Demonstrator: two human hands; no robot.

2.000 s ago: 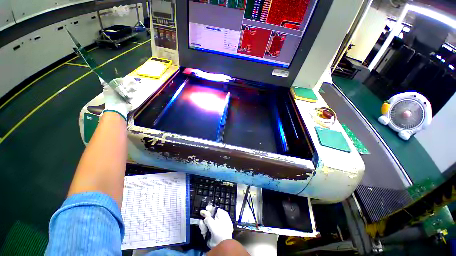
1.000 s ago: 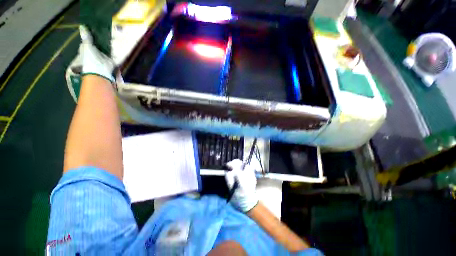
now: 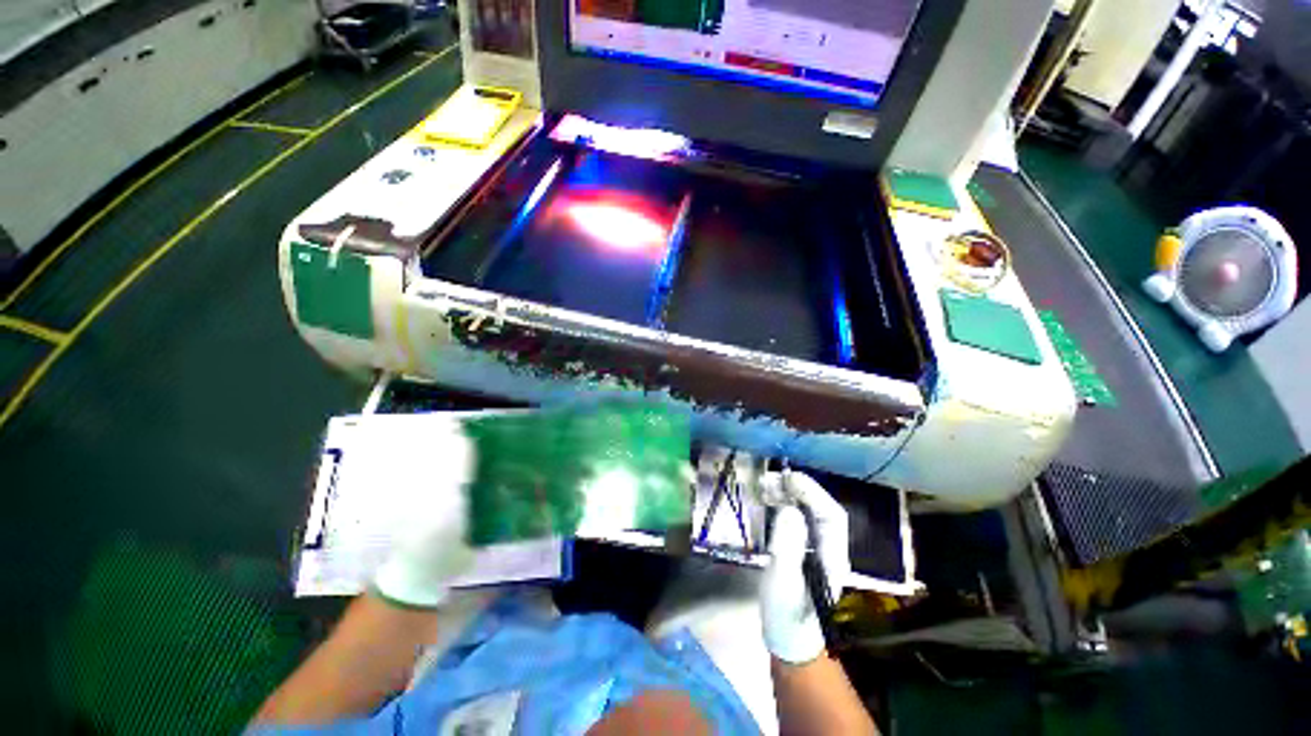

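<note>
A green circuit board (image 3: 575, 475) is held flat above the keyboard shelf; it is a little blurred. My left hand (image 3: 427, 539), in a white glove, grips the board at its left end. My right hand (image 3: 799, 561), in a white glove, is to the right of the board, not touching it, and holds a thin dark pen (image 3: 818, 582). The clipboard with a white sheet (image 3: 388, 496) lies under my left hand and the board's left part. The board hides most of the keyboard.
The AOI machine (image 3: 690, 367) stands in front, its dark opening lit red and blue, with a monitor (image 3: 776, 36) above. Dark tweezers (image 3: 728, 503) lie between board and right hand. Green pads (image 3: 989, 328) and a yellow tray (image 3: 472, 118) sit on the machine. A fan (image 3: 1226, 273) stands right.
My left hand has brought the board from the machine's left side down over the clipboard and keyboard. My right hand has moved right, away from the keyboard, with the pen.
</note>
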